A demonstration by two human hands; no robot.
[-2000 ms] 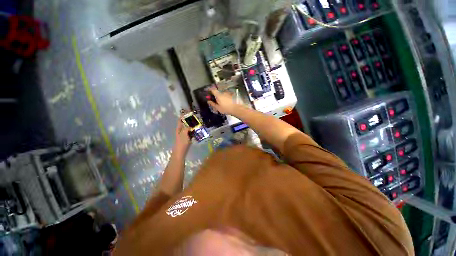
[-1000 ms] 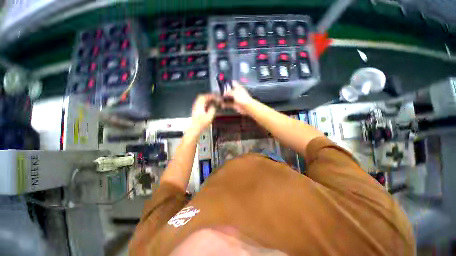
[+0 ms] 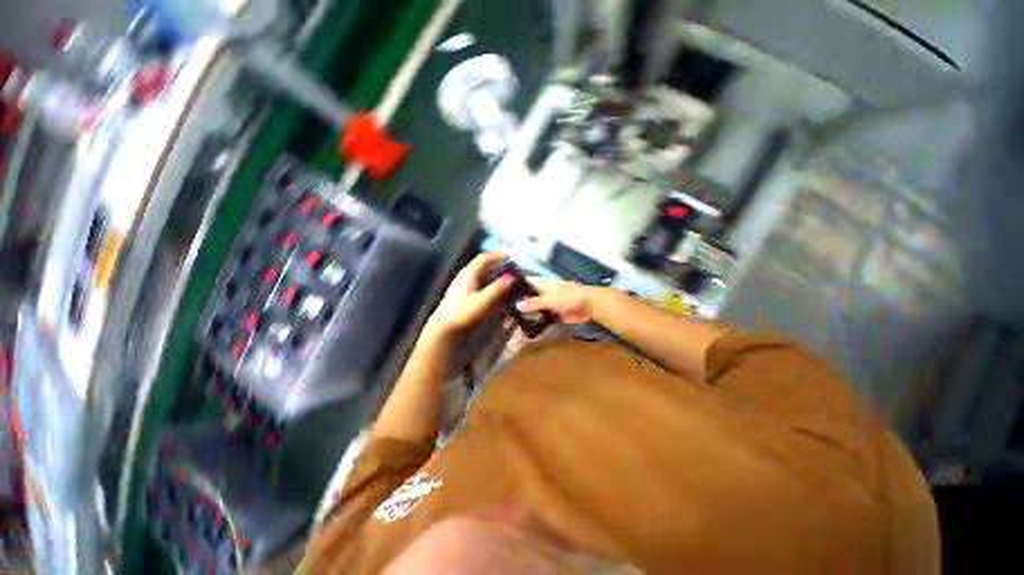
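A black device housing (image 3: 528,303) with a red spot is held between my two hands, close to my body. My left hand (image 3: 472,298) holds its upper end from the left. My right hand (image 3: 558,301) holds it from the right side. The fingers cover part of the housing. Motion blur hides fine detail.
A tray stack (image 3: 348,320) with rows of black housings stands on the green bench to the left. A small white fan (image 3: 477,90) and red wrapping (image 3: 373,146) are ahead. A white machine (image 3: 595,208) holds another housing (image 3: 674,225) at the right.
The view has turned to the right, from the tray stacks towards the other machine. Both hands have moved away from the tray stack and now hold a housing close to my body.
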